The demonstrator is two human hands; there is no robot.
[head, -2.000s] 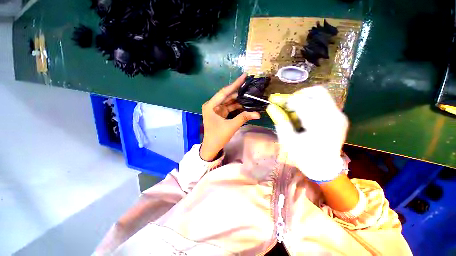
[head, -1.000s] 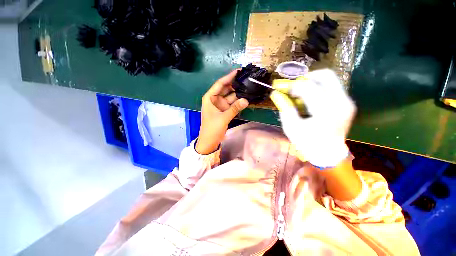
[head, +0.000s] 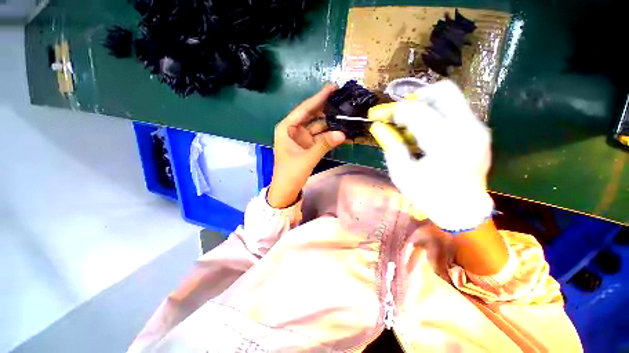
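My bare left hand [head: 300, 141] holds a rounded black spiky hair shell [head: 350, 103] by its left side, above the bench's front edge. My right hand [head: 438, 155], in a white knit glove with yellow fingertips, holds a thin pale glue applicator [head: 355, 119]. Its tip lies over the shell's lower part; whether it touches is hard to tell. The small whitish oval glue dish [head: 405, 87] sits on the brown cardboard pad [head: 379, 34], partly hidden by the glove. A jagged black hair piece [head: 448, 43] lies on the pad behind the dish.
A large heap of black spiky parts [head: 207, 48] lies on the green bench [head: 303, 69] at the back left. Taped cardboard [head: 64, 67] is at the bench's far left. Blue bins [head: 181, 172] stand below left. A blue crate [head: 592, 303] with black parts is below right.
The shell has been raised and turned in my left hand. The applicator tip has moved over its surface, now lower on it than one second ago. My right hand has shifted slightly right.
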